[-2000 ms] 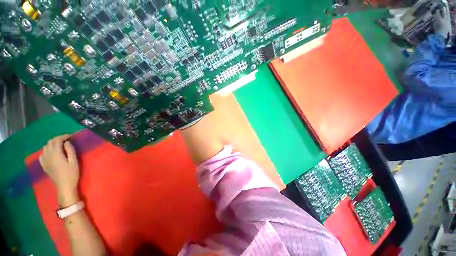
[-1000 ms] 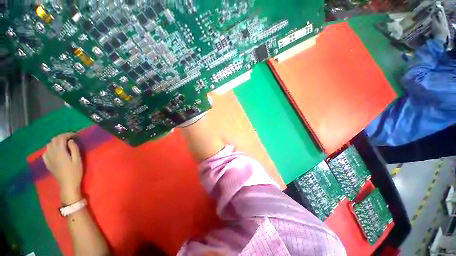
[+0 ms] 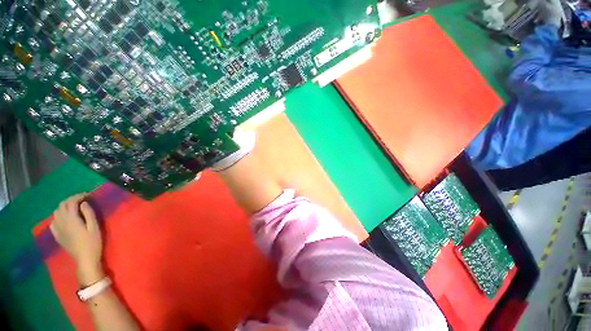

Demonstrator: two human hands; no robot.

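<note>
A large green circuit board (image 3: 162, 84), dense with silver and dark parts and some yellow ones, is raised and tilted across the upper left. My right hand (image 3: 240, 152) is mostly hidden behind its lower edge; a white glove cuff shows, and the hand holds the board up. My left hand (image 3: 76, 227) is bare, with a light band on the wrist. It rests at the left edge of the red mat (image 3: 188, 258) by the purple transparent strip (image 3: 111, 198), thumb apart from the fingers, holding nothing visible.
Stacked red-orange sheets (image 3: 421, 97) lie on the green bench (image 3: 337, 155). A black tray (image 3: 523, 262) with red lining at the lower right holds small green boards (image 3: 487, 260). A person in a blue smock (image 3: 538, 103) is at the upper right. Yellow-black floor tape (image 3: 556, 223) runs beyond.
The large board has shifted left in view and tilted a little, with my right hand moving along. My left hand stays at the mat's left edge.
</note>
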